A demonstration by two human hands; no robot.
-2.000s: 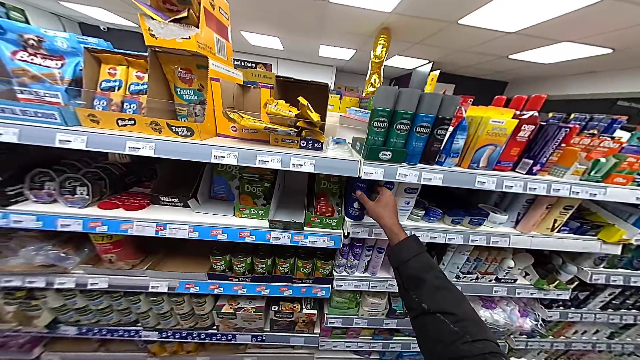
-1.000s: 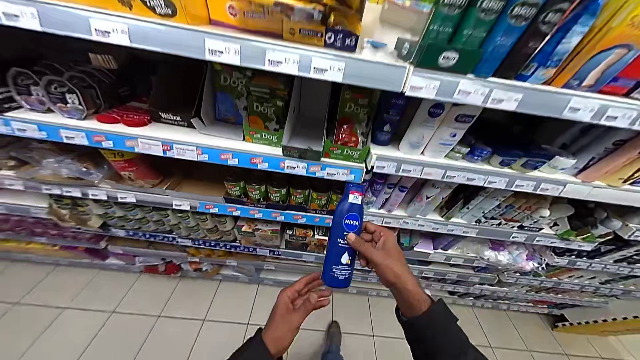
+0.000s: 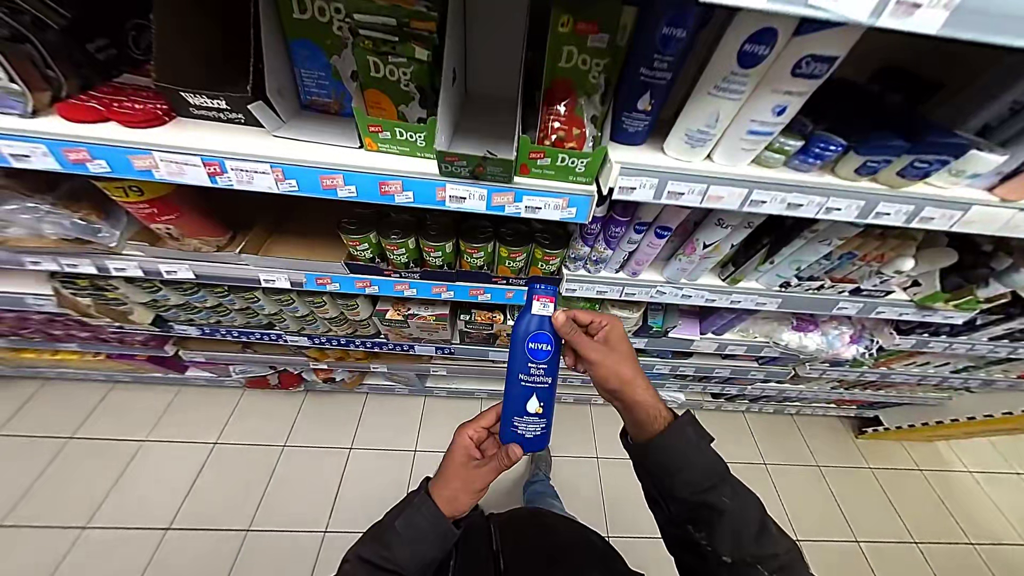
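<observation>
A blue Nivea body lotion bottle (image 3: 530, 376) is held upright in front of me, its printed front facing me. My left hand (image 3: 474, 464) grips its lower left edge near the base, with the thumb on the front. My right hand (image 3: 602, 352) pinches its upper right side just below the cap. Behind and above, on the upper right shelf, a similar dark blue lotion bottle (image 3: 652, 72) stands beside a white Nivea bottle (image 3: 730, 84) and a white Sanex bottle (image 3: 788, 92).
Green dog food boxes (image 3: 400, 104) stand on the upper left shelf (image 3: 320, 180). Dog food cans (image 3: 438, 246) and spray cans (image 3: 612, 234) line the shelf below. The tiled floor (image 3: 240, 480) lies under my hands, with my foot below the bottle. A yellow-and-black edge (image 3: 936, 428) is at right.
My right hand has taken the blue bottle down from the shelf beside the dog food. My left hand has come up and now holds its base. The view has tilted down.
</observation>
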